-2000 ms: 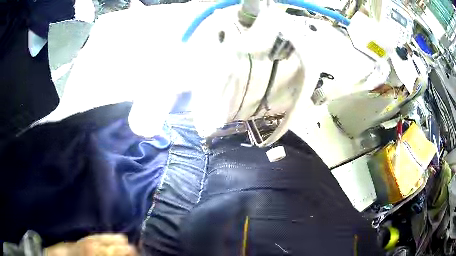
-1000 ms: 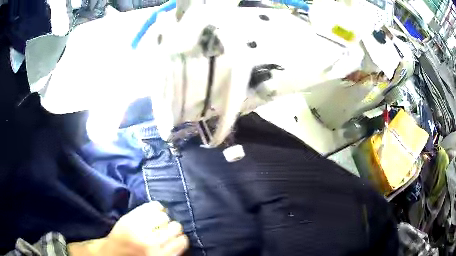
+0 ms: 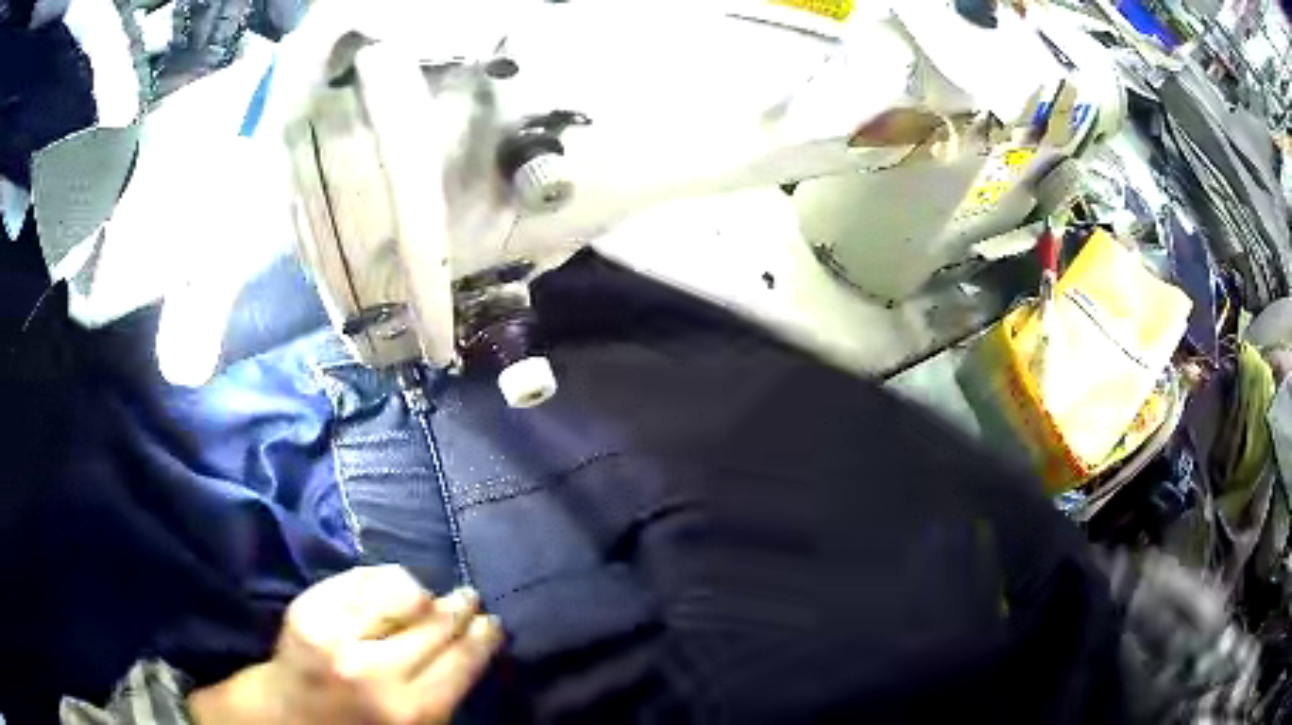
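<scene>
A dark navy garment [image 3: 794,482] lies under the needle area [image 3: 411,380] of the off-white sewing machine [image 3: 680,128]. Its waistband-like strip [image 3: 390,489], with pale stitching along its edges, runs from the needle area down towards my left hand [image 3: 390,644]. My left hand, at the bottom left, has curled fingers gripping the strip's near end. The fingertips rest by the seam line. My right hand is not visible; only a blurred patterned sleeve [image 3: 1190,637] shows at the lower right.
A yellow tray [image 3: 1023,411] with an orange-yellow notepad [image 3: 1112,333] and a red pen [image 3: 1049,258] stands right of the machine. The white table top [image 3: 723,255] shows behind the garment. Heaps of grey and olive cloth [image 3: 1247,439] lie at the far right.
My left hand has come in from the bottom left edge onto the strip and grips it. The strip looks flatter. The view has shifted, so the machine sits further left. A sleeve appears at the lower right.
</scene>
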